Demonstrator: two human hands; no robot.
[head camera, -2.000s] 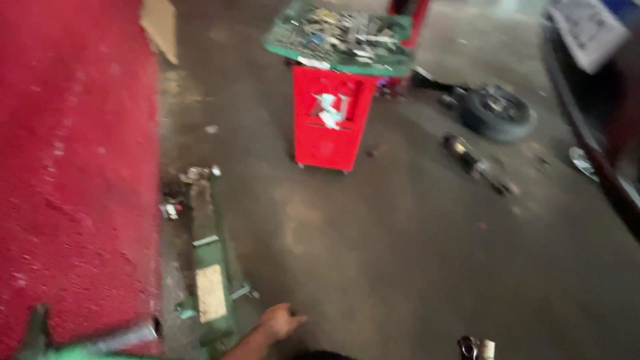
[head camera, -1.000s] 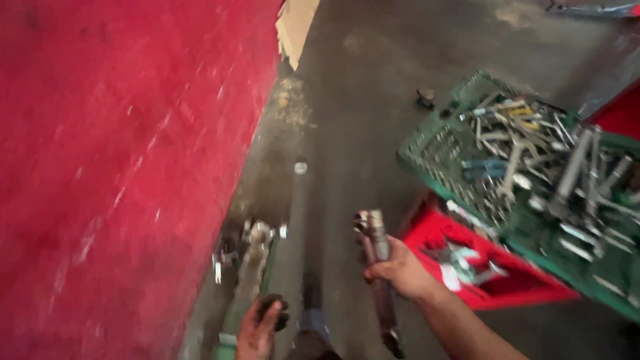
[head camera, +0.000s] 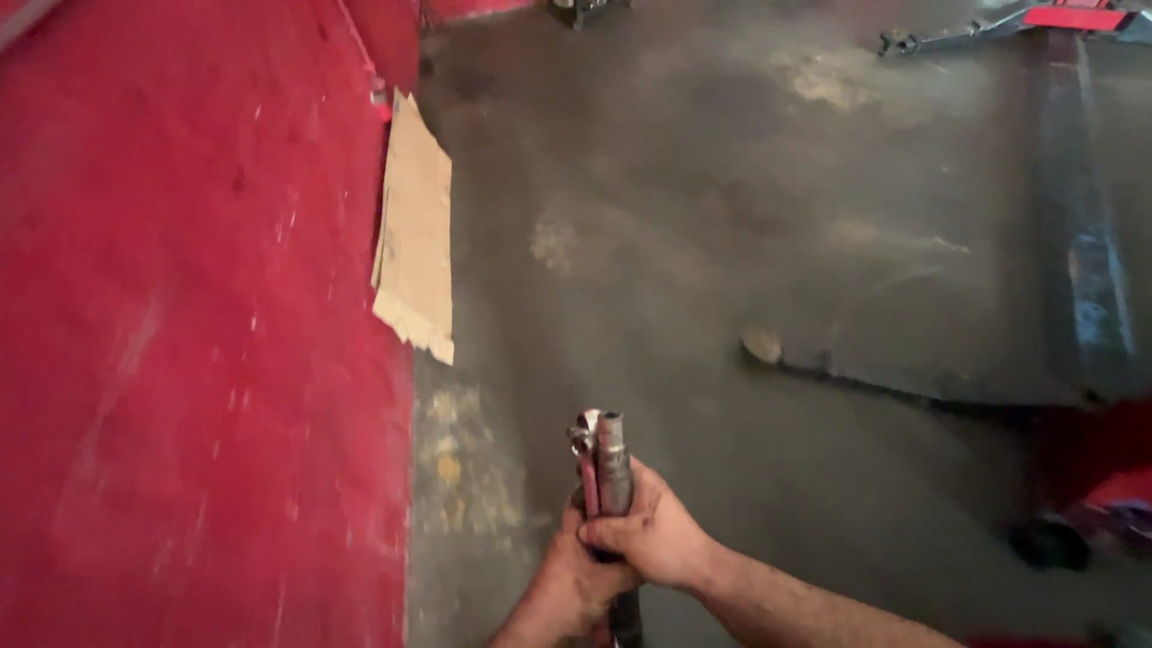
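Observation:
Near the bottom centre of the head view, both my hands are closed together around a cylindrical metal tool (head camera: 615, 472) with a dark lower end. Beside its left side lies a slimmer tool with a reddish handle and a shiny metal head (head camera: 585, 434), in the same grip. My right hand (head camera: 657, 531) wraps the cylinder from the right, thumb across the front. My left hand (head camera: 580, 576) is below and to the left, partly behind the right one. The exact kind of either tool cannot be told, and the fingers hide their middle parts.
A red wall (head camera: 225, 315) runs along the left, with a sheet of cardboard (head camera: 418, 234) leaning at its foot. A dark bar with a pale rounded end (head camera: 762, 346) lies on the stained floor to the right, near a red wheeled object (head camera: 1098, 468). Red and metal equipment (head camera: 1075, 18) stands at the upper right.
My left hand, apart from the right one a second ago, now grips the tools together with it. The view has swung, and the green tool tray is out of sight.

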